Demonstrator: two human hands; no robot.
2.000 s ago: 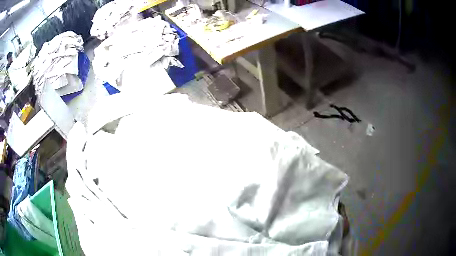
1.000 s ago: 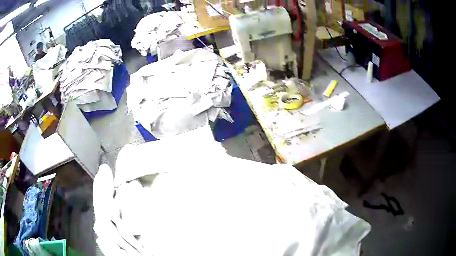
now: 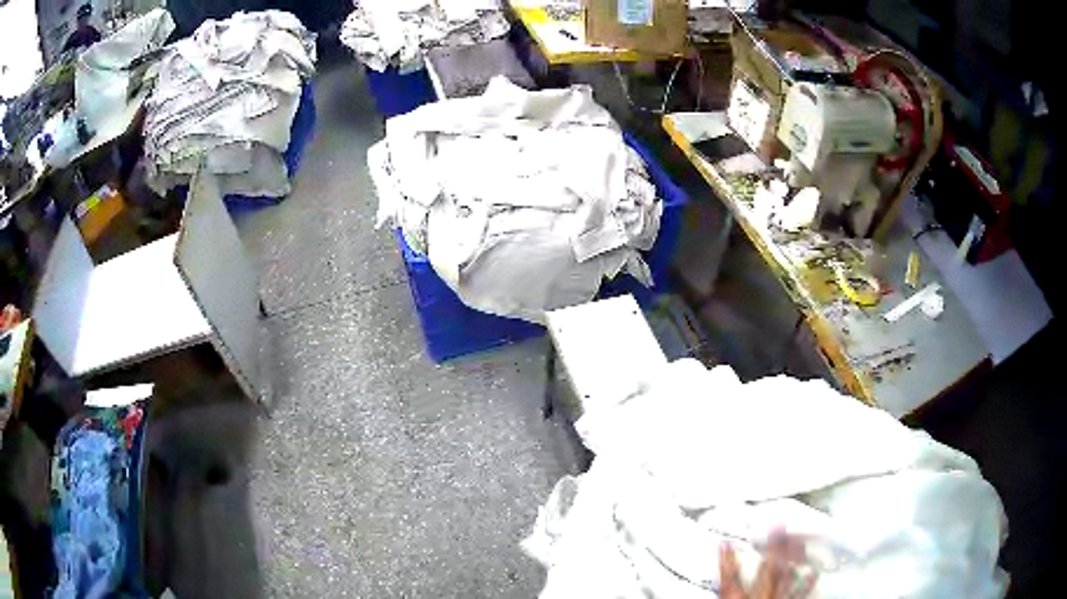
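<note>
A large crumpled bundle of white cloth garments (image 3: 761, 468) fills the lower right of the head view, glaring white. A blurred hand, apparently my right hand (image 3: 766, 571), lies against the front of the bundle at the bottom edge. Its fingers point up and are a little spread; the palm and wrist are cut off. My left hand is not in view. A white-topped stool (image 3: 608, 345) stands just beyond the bundle. Behind it a blue crate (image 3: 462, 316) is heaped with pale garments (image 3: 527, 199).
At right is a worn table (image 3: 919, 380) with a cream machine (image 3: 837, 123), its red flywheel (image 3: 895, 111) and a yellow tape roll (image 3: 860, 287). More garment heaps (image 3: 228, 100) stand behind. At left are a white panelled stand (image 3: 129, 298) and blue cloth (image 3: 91, 503). Grey floor (image 3: 339, 468) runs between.
The view has turned left and shows more floor. The bundle now sits further right in the picture, and the table and crates have also shifted right. A hand has come into view on the bundle.
</note>
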